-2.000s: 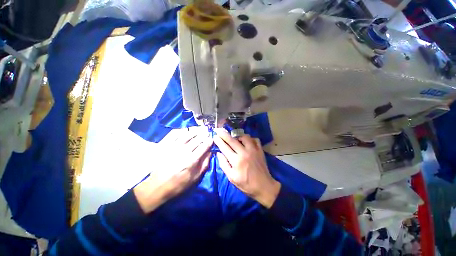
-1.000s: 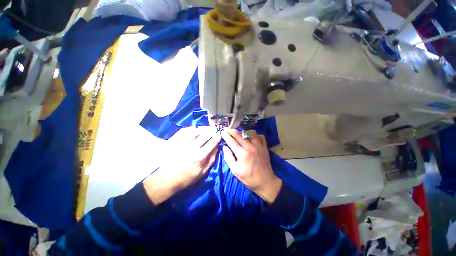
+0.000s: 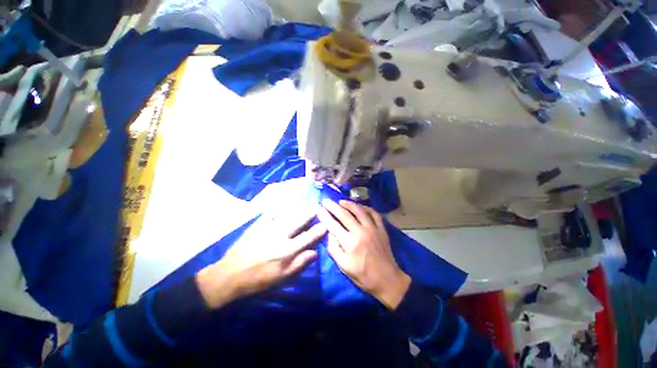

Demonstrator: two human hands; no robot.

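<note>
Shiny blue fabric (image 3: 428, 260) lies under the needle end of the cream-white sewing machine (image 3: 461, 115) and drapes towards my lap. My left hand (image 3: 270, 248) lies on the fabric just in front and left of the needle area, fingers pointing to it, partly washed out by the bright lamp. My right hand (image 3: 364, 248) lies beside it with fingertips pressing the fabric close to the presser foot. The fingertips of both hands nearly meet. The needle and the exact stitch point are hidden by glare and the machine head.
Darker blue cut pieces (image 3: 68, 244) lie along the left of the white table (image 3: 180, 215), beside yellow tape with black print (image 3: 137, 194). A yellow-tan thread spool (image 3: 343, 52) is on the machine top. A red basket (image 3: 605, 316) with white scraps is low right.
My left hand has flattened and spread slightly, with its fingers a little lower from the needle. My right hand stays close to the foot. The view has shifted, so the machine appears further right.
</note>
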